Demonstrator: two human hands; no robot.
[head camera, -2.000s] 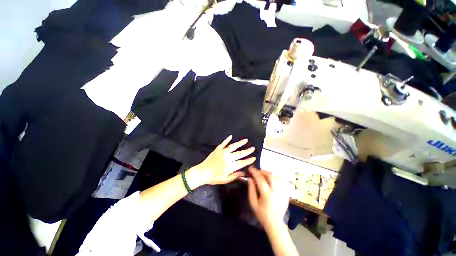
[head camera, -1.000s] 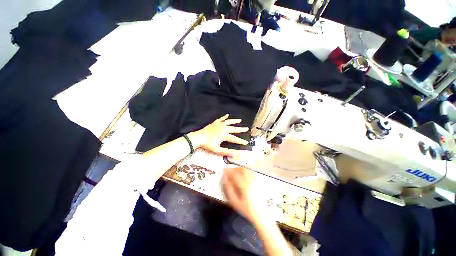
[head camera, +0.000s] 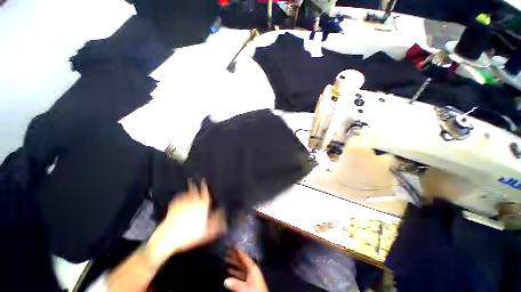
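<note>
A black cloth panel (head camera: 245, 154) lies on the machine table, left of the needle area of the white sewing machine (head camera: 388, 125). Its right tip is close to the presser foot, and its lower part hangs over the front table edge. My left hand (head camera: 185, 225) is blurred at the panel's lower left; whether it grips the cloth cannot be told. My right hand (head camera: 247, 275) is low in the picture, below the table edge, cut off by the bottom rim. Its fingers are bent against dark cloth, and its grip is unclear.
A large dark cloth heap (head camera: 94, 188) drapes at the left. More black cut pieces (head camera: 308, 74) lie behind the machine. A dark cloth pile (head camera: 451, 251) is at the lower right. A dark thread cone (head camera: 474, 40) stands at the upper right.
Both hands have moved left and down, away from the needle area and over the front table edge. The black panel has shifted toward me and now covers the table's front left part.
</note>
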